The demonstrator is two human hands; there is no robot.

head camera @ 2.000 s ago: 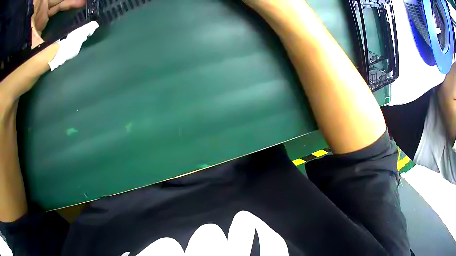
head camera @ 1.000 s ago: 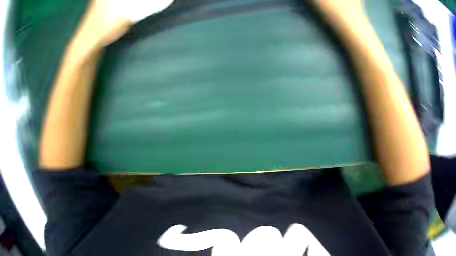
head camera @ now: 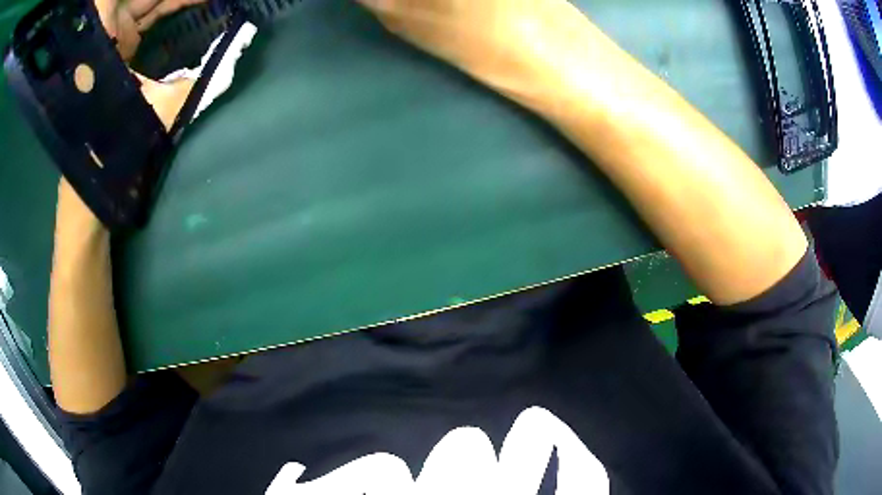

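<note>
A broad black plastic housing with round and slot-shaped holes is at the upper left, tilted. My left hand is behind and beside it, partly hidden, with fingers at its upper edge; it holds the housing. A white wrinkled wrap shows by the hand, next to a dark slim edge. My right hand is at the top edge, mostly cut off; its fingertips are out of the picture, so what it holds does not show.
A green mat spans the bench to a thin yellowish front edge. Small black parts lie in a row at the top. A black open frame lies at the upper right, with part of a blue reel beyond it.
The black housing shows much more fully at the upper left than two seconds ago. My right forearm now reaches further left across the top. The view has also shifted and turned.
</note>
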